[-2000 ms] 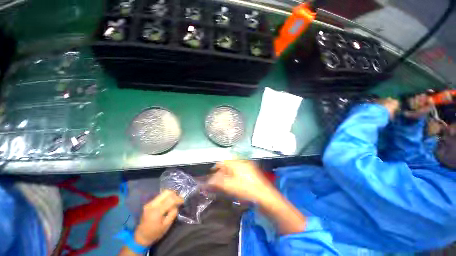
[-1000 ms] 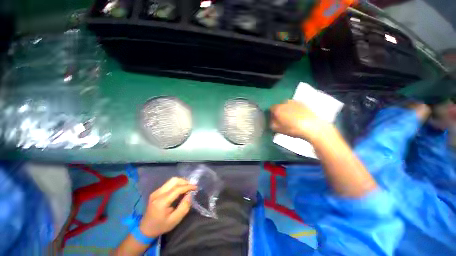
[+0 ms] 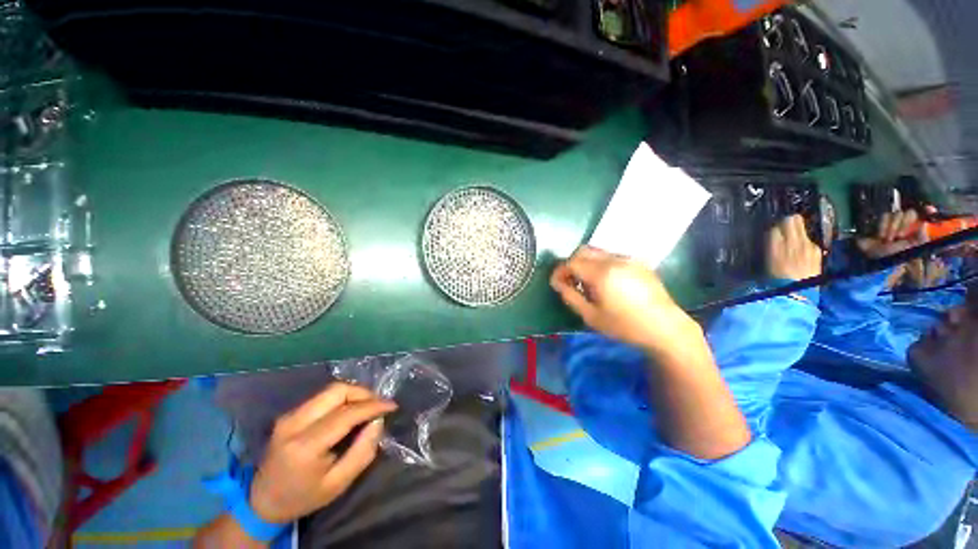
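My left hand, with a blue wrist band, pinches a small crumpled clear plastic bag over my lap, below the bench edge. My right hand is above the bench between the smaller dish and the white paper, fingers curled together; something tiny and dark may be at the fingertips, but I cannot tell what. A large round speckled dish and a smaller round speckled dish lie side by side on the green bench. The white paper lies right of them, its lower part behind my right hand.
A black foam tray stack stands behind the dishes. An orange tool shows at the top. A clear blister tray lies at left. Another black foam tray stands at right. Workers in blue smocks sit close on my right.
My right hand moved from the bag over my lap to the bench by the white paper and is now a little lower there. My left hand still holds the bag. The camera view has shifted.
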